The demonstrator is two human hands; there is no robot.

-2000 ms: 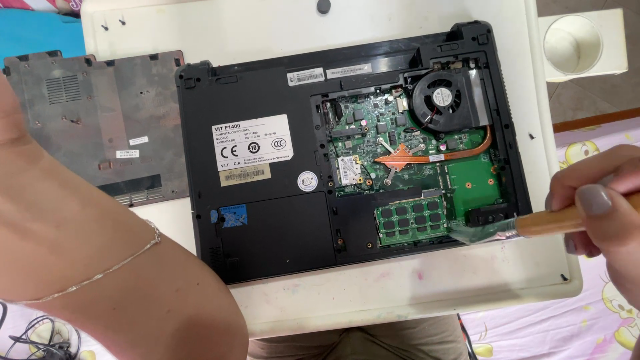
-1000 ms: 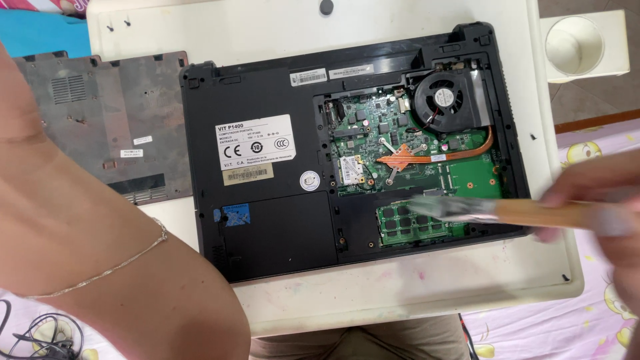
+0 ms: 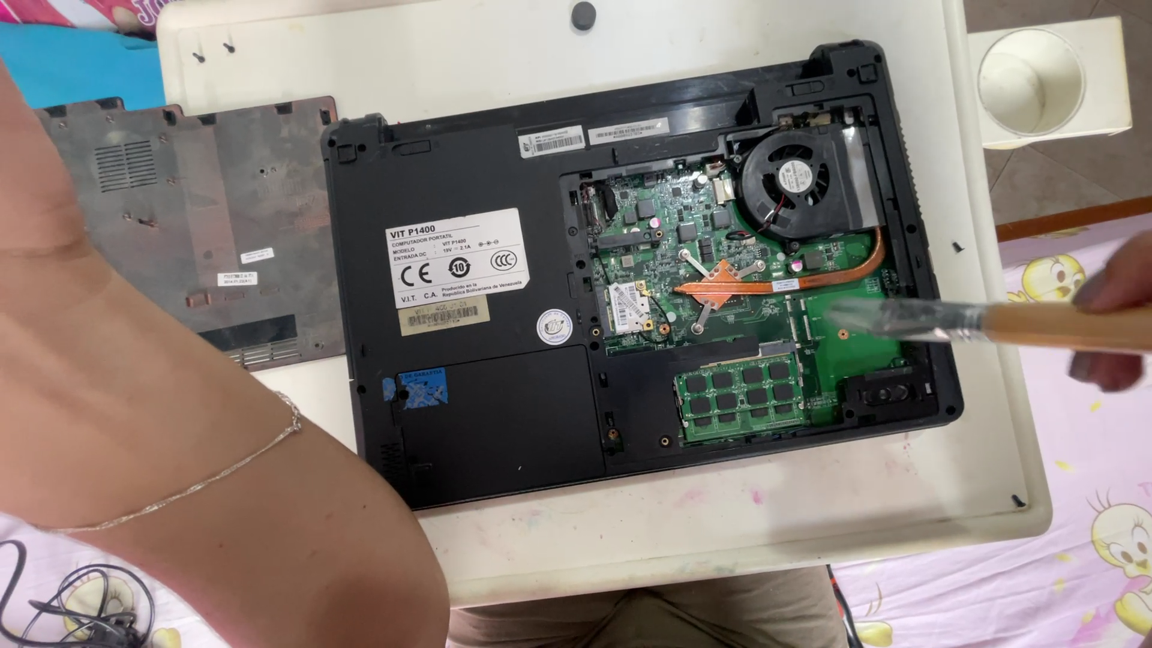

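An upside-down black laptop point(image 3: 477, 387) lies with its inside exposed on a white plastic tray table point(image 3: 720, 558). Its cooling fan point(image 3: 796, 175), copper heat pipe point(image 3: 828, 277) and green memory module point(image 3: 742, 396) show. At the right edge my right hand point(image 3: 1116, 315), partly cut off and blurred, holds a wooden-handled brush point(image 3: 1071, 326). The blurred bristles are over the green board, between the heat pipe and the memory module. Across the left side stretches my left arm with a thin bracelet; the left hand is outside the picture. Partly behind that arm lies the detached bottom cover point(image 3: 207, 207).
Small black screws point(image 3: 229, 48) lie at the tray's upper left, with another screw point(image 3: 1018, 500) at its lower right corner. A round black piece point(image 3: 583, 15) sits at the top. A cup holder point(image 3: 1030, 85) juts out at the upper right. A black cable point(image 3: 99, 603) lies at the lower left.
My right hand and the brush have moved from the memory module, up and to the right, over the green board. The laptop and cover have stayed in place.
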